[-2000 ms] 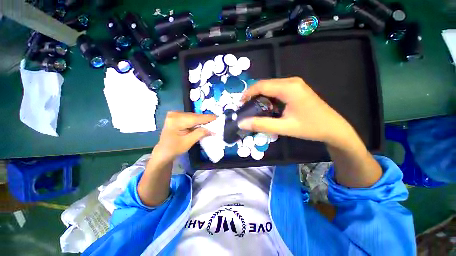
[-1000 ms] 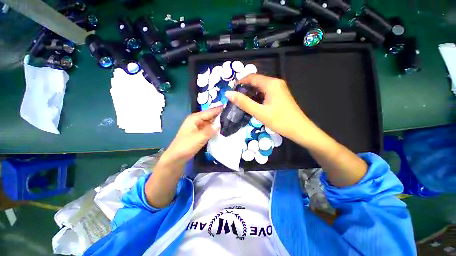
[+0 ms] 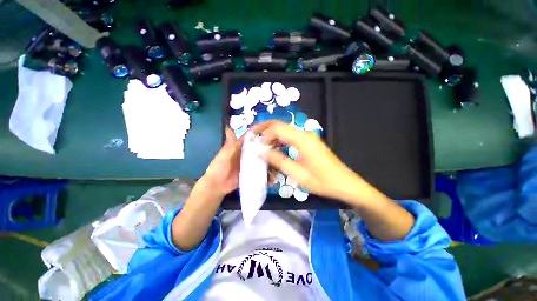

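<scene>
A white wiping cloth (image 3: 253, 182) hangs down between my hands over the left half of the black parts tray (image 3: 380, 138). My left hand (image 3: 224, 164) grips the cloth at its left side. My right hand (image 3: 300, 159) is on the right side of the cloth's upper part, fingers bent and slightly blurred. The black monocular body is not visible now; whether it is behind the cloth and fingers I cannot tell. White and blue lens discs (image 3: 265, 94) lie heaped in the tray's left compartment, partly covered by my hands.
Many black monocular bodies (image 3: 294, 41) lie beyond the tray. A stack of white wipes (image 3: 154, 120) and a crumpled cloth (image 3: 41, 106) lie to the left. Another white sheet (image 3: 517, 106) is at far right. Plastic bags (image 3: 112, 229) are low left. A blue-sleeved person (image 3: 500, 200) shows at right.
The monocular body that was between my hands has gone from sight. The cloth now hangs upright, with my right hand closer to it. The tray appears slightly lower in the view.
</scene>
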